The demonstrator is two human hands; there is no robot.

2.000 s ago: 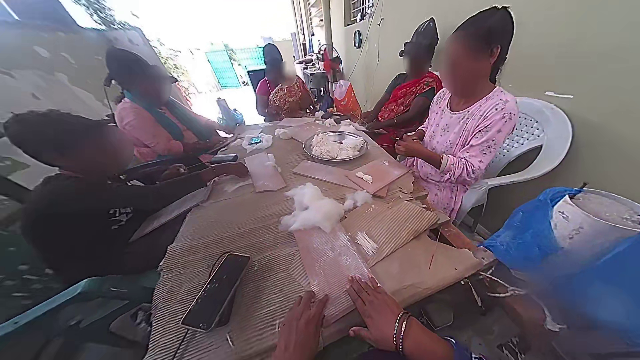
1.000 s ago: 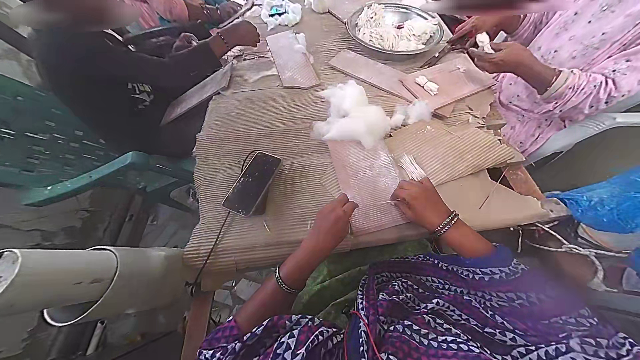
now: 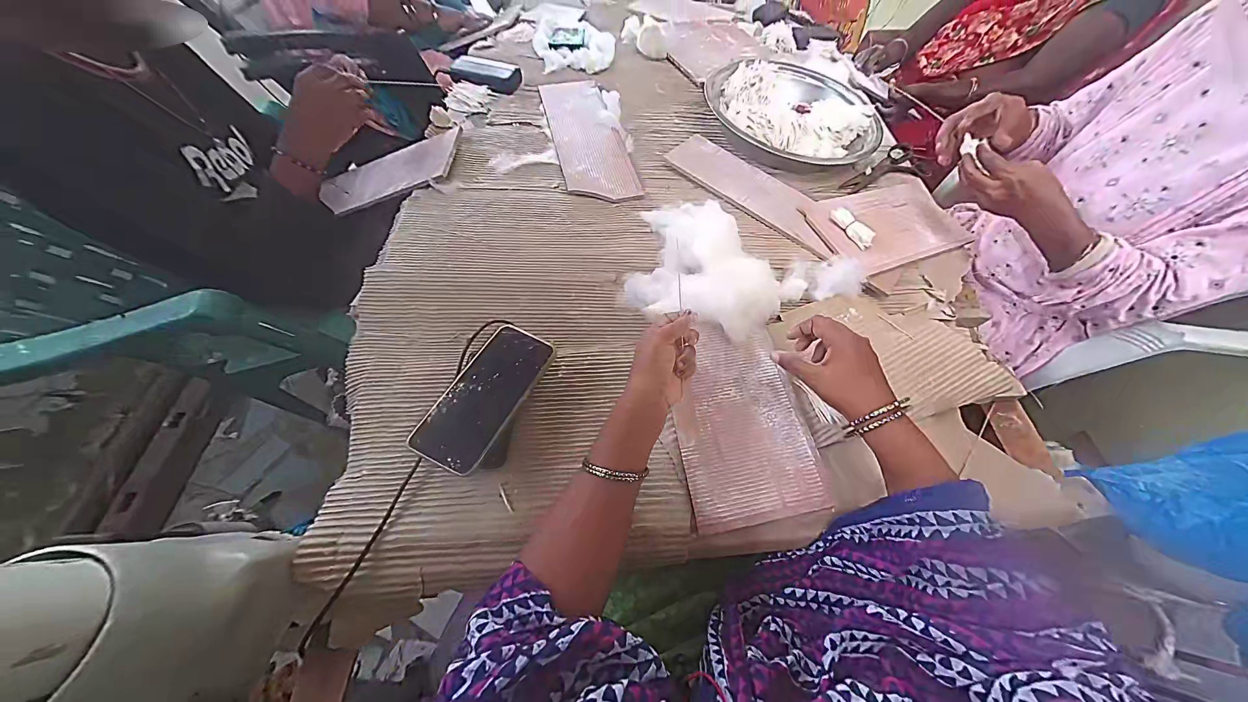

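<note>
My left hand (image 3: 671, 359) is closed on a thin stick, which points up in front of a pile of white cotton (image 3: 717, 268). Below the cotton lies a pinkish ribbed board (image 3: 746, 439), just right of that hand. My right hand (image 3: 829, 356) is raised over the board's right side, fingers bent and thumb apart; whether something small is between its fingertips I cannot tell. Thin white wicks or sticks (image 3: 821, 405) lie partly under my right wrist. Right of the cotton, a tied white bundle (image 3: 853, 228) rests on another pinkish board (image 3: 902, 229).
Corrugated cardboard (image 3: 468, 253) covers the table. A phone (image 3: 483, 400) with a cable lies at left. A steel plate (image 3: 715, 93) of white wicks stands beyond the cotton, near scissors (image 3: 877, 168). Several people sit around, their hands busy at left and right. A green chair (image 3: 175, 317) stands at left.
Both my hands were down at the board's near end; now they are raised closer to the cotton, the left with a thin stick. The view has tilted down and moved in.
</note>
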